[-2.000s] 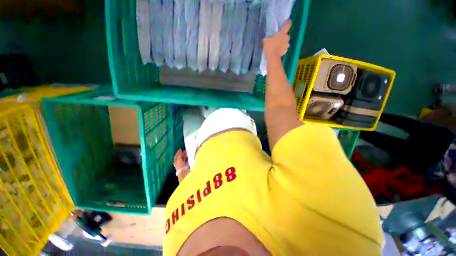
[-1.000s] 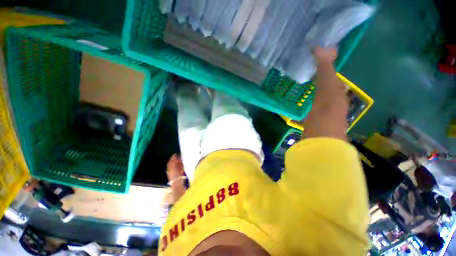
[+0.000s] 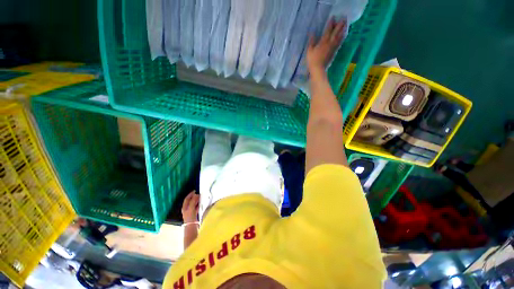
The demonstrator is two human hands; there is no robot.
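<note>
Pale grey-white bagged units (image 3: 234, 39) stand on edge in a tight row inside a green crate (image 3: 191, 107) at the top. My right hand (image 3: 326, 46) lies on the right end of the row, fingers spread, touching the last bag, not gripped around it. A loose bag end (image 3: 350, 10) sticks up at that end near the crate's right wall. My left hand (image 3: 190, 208) hangs low beside my left thigh, with nothing visible in it.
A small yellow crate (image 3: 403, 153) at right holds tan and black units (image 3: 401, 97). Another green crate (image 3: 147, 169) stands at left, with a large yellow crate (image 3: 28, 186) beyond. Red objects (image 3: 428, 217) lie at lower right.
The view swung left and back over the last second. My right hand has gone from holding the end bag's edge to lying spread on it. The tilted end bag stands closer to the row.
</note>
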